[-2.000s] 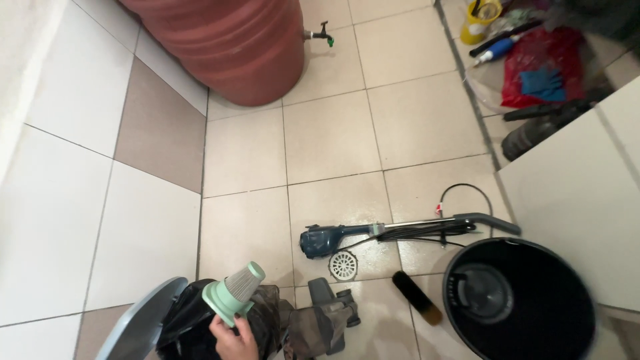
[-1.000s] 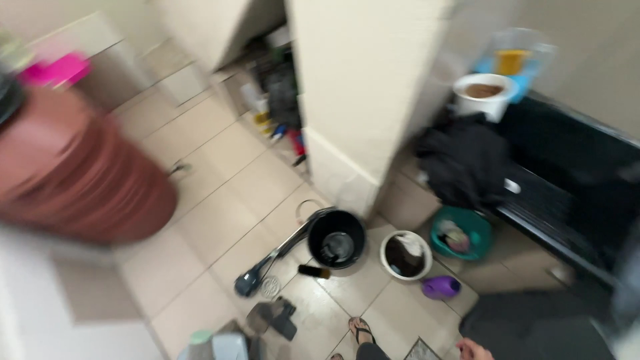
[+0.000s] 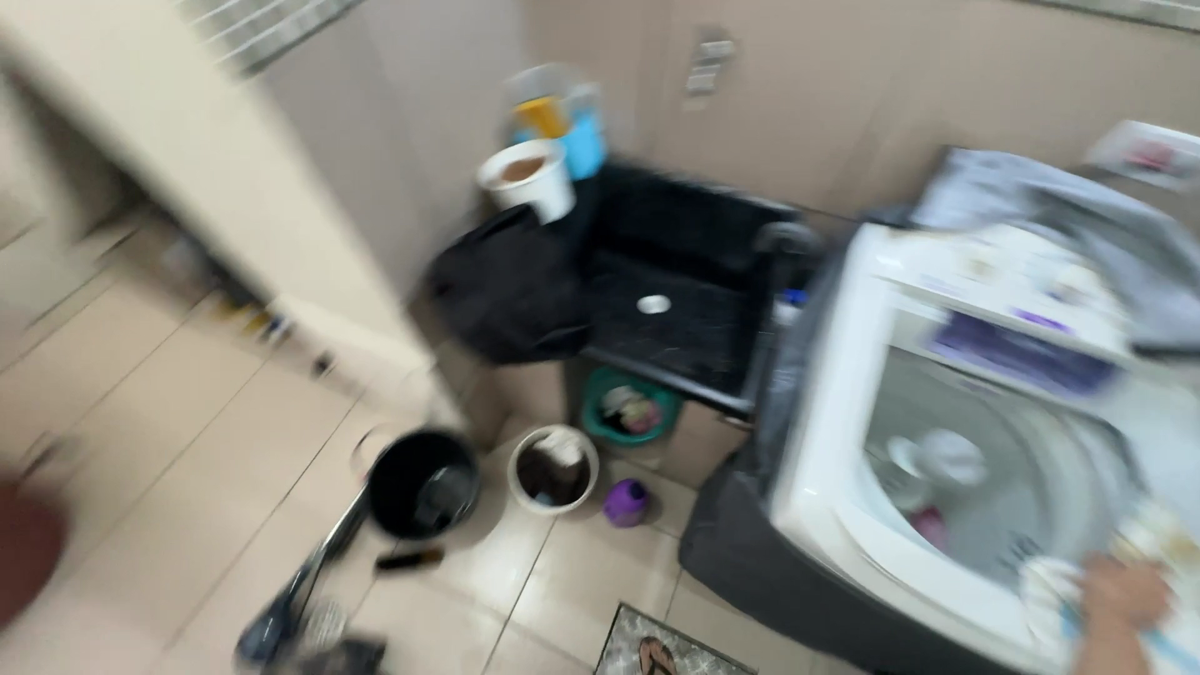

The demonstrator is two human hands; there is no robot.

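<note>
My right hand (image 3: 1125, 592) is at the lower right, on a whitish cloth (image 3: 1048, 586) at the near rim of an open top-loading washing machine (image 3: 834, 375). Blur hides how the fingers sit; they look closed on the cloth. Inside the drum (image 3: 1012, 469) lie a few pale items and a pink one. A grey cover (image 3: 741, 553) wraps the machine's side, and grey fabric (image 3: 1059, 216) lies behind its panel. My left hand is out of the frame.
Left of the machine is a black sink (image 3: 656, 328) with dark cloth (image 3: 511, 291) and a white tub (image 3: 548, 192). On the floor are a black bucket (image 3: 380, 487), a white bucket (image 3: 516, 469), a green basin (image 3: 592, 412), a purple bottle (image 3: 626, 503), a brush (image 3: 410, 561) and a stick vacuum (image 3: 272, 633).
The view has swung far right, from the floor with the vacuum to the washing machine. Two seconds ago a hand held a pale green filter cone; that cone is out of view now.
</note>
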